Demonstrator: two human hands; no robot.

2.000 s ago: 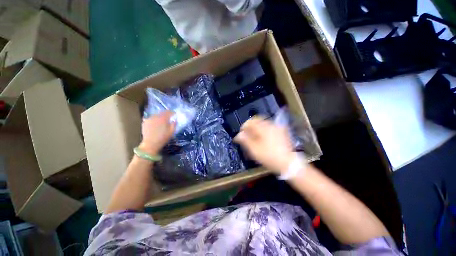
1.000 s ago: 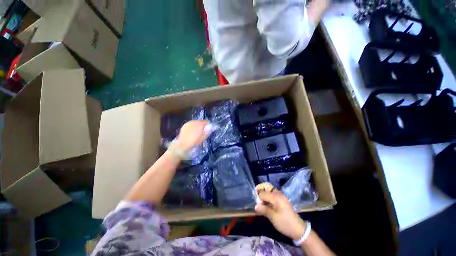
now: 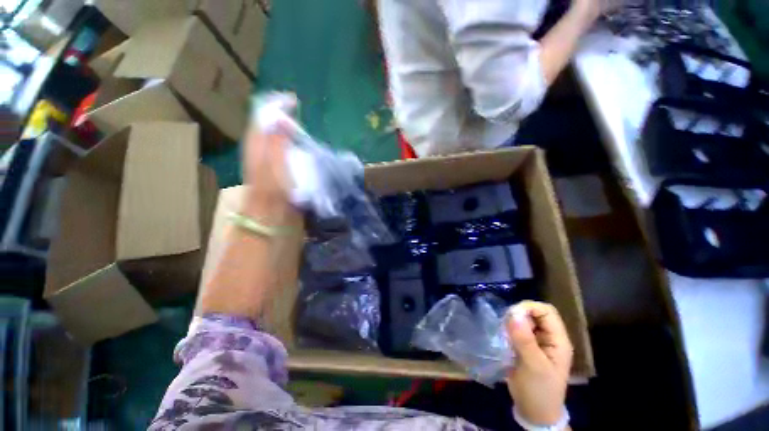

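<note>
My left hand (image 3: pixel 268 164) is raised above the left side of the open carton (image 3: pixel 552 219), blurred, and grips a clear plastic bag (image 3: pixel 325 181) that trails down to the right. My right hand (image 3: pixel 540 349) is at the carton's near right corner, its fingers pinching another clear plastic bag (image 3: pixel 468 332). Inside the carton lie several black housings; one with a round hole (image 3: pixel 476 263) shows its grey outer face. Bagged units (image 3: pixel 341 307) lie at the carton's left side.
Another open carton (image 3: pixel 160 194) and stacked cartons (image 3: pixel 207 76) stand at left on the green floor. A person in light trousers (image 3: pixel 464 67) sits beyond the carton. At right, a white bench (image 3: pixel 717 337) holds a row of black housings (image 3: pixel 708 227) and a dark heap at its far end.
My left hand has moved up and left, pulling a plastic bag. My right hand has moved right with a clear bag. A near housing's round-holed face is now uncovered. The view has shifted.
</note>
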